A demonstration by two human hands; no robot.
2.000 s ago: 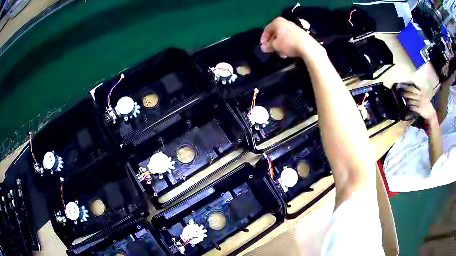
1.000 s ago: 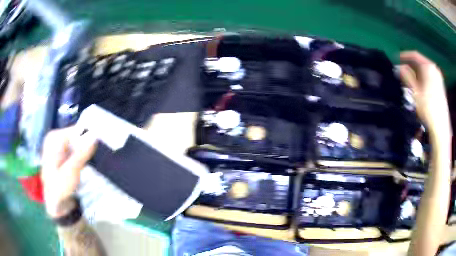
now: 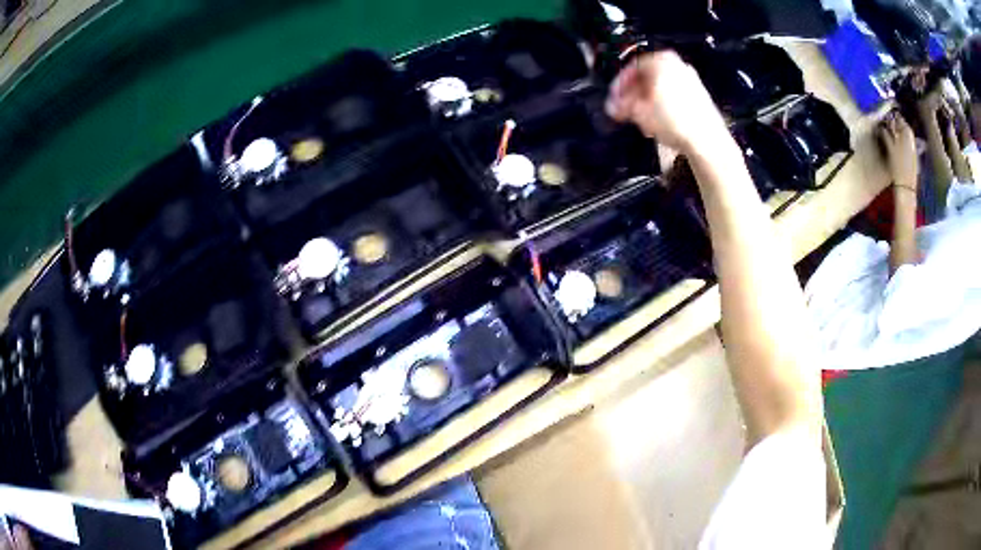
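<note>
Black housings stand in rows, each with a white toothed disc and mostly a round tan hole; one (image 3: 473,322) is near the front. My right hand (image 3: 665,99) is over the right end of a middle-row housing (image 3: 592,140), fingers curled down; whether it holds a pad cannot be seen. My left hand (image 3: 17,537) is cut off at the bottom left corner, only fingertips showing at the pad sheet (image 3: 121,526), black on white paper. Flat black pads lie in some housing floors.
The green belt (image 3: 215,64) runs behind the housings. Narrow black panels (image 3: 27,397) lie at far left. An open cardboard box (image 3: 602,462) is below the bench edge. Another person's hand (image 3: 901,150) and white sleeves are at right, near more housings and a blue item (image 3: 855,64).
The view swung left to the pad sheet and back right. My right hand is now over a housing to the right; my left hand and the sheet have moved mostly out of view.
</note>
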